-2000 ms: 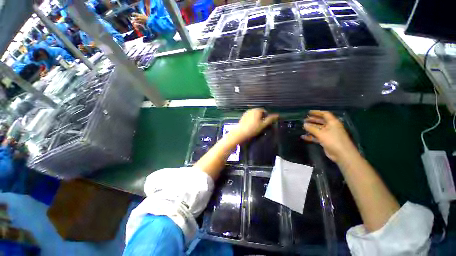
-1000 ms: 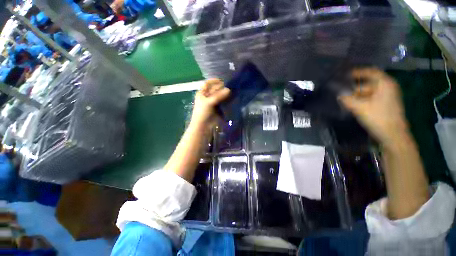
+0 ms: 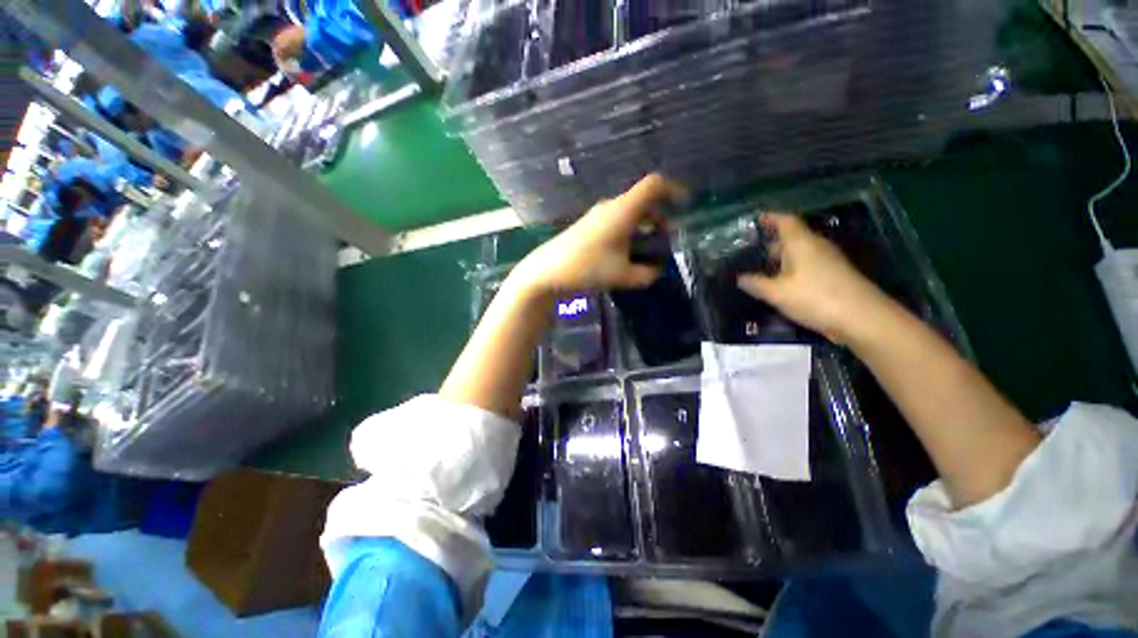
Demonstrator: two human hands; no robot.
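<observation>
A clear blister tray (image 3: 630, 378) of dark smartphones lies in front of me. My left hand (image 3: 599, 253) grips the upper end of a dark smartphone (image 3: 659, 319) at a back-row pocket. My right hand (image 3: 811, 284) is over the neighbouring back-row phone (image 3: 736, 305), thumb and finger bent at its upper part; whether it grips the phone is unclear. Left of these, a phone (image 3: 575, 339) shows small white lettering on a dark screen. A white paper slip (image 3: 754, 411) lies over front-row phones.
A tall stack of filled blister trays (image 3: 699, 125) stands behind the tray, another stack (image 3: 256, 318) at the left. A metal post (image 3: 268, 168) slants at left. A white power strip (image 3: 1123, 299) with cable is at right. A brown box (image 3: 265, 538) is on the floor. People in blue are at upper left.
One second ago both hands held dark phones raised and apart, with white labels showing in the back row. Now the hands are closer together, low over the tray, and those labels are covered.
</observation>
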